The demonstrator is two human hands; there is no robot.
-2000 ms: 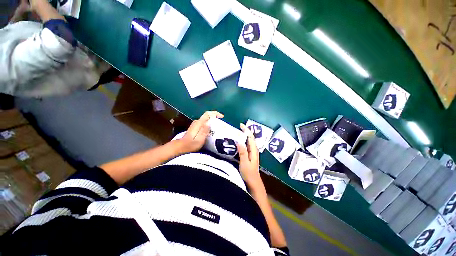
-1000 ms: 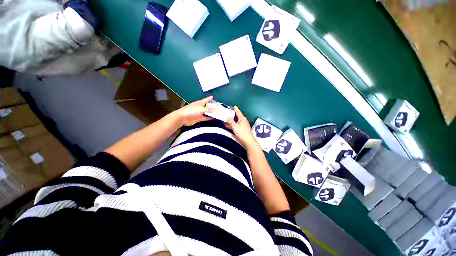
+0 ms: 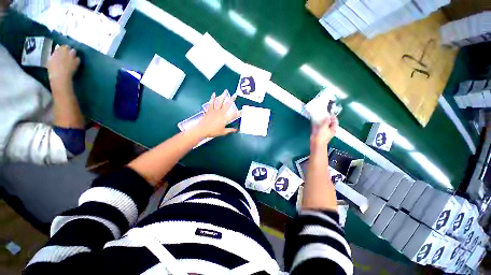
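Note:
My left hand [image 3: 218,117] lies with spread fingers over two plain white square boxes [image 3: 191,122] on the green table. It partly hides them, and I see no grip on either. My right hand [image 3: 323,128] is at the table's far edge strip, shut on a white box with a black picture [image 3: 325,103], held by its near side. Another plain white box [image 3: 254,120] lies just right of my left hand. A pictured white box [image 3: 253,83] lies behind it.
Pictured boxes [image 3: 260,177] and dark-inside open boxes lie near my right forearm, beside stacked boxes [image 3: 401,193]. A phone [image 3: 127,95] and a neighbour's hand [image 3: 63,62] are left. One box [image 3: 381,137] sits on the belt. A wooden board [image 3: 404,64] lies beyond.
My hands were together at the near table edge around a box. Now they are apart: the right has moved forward to the belt edge with a box, the left onto the plain white boxes.

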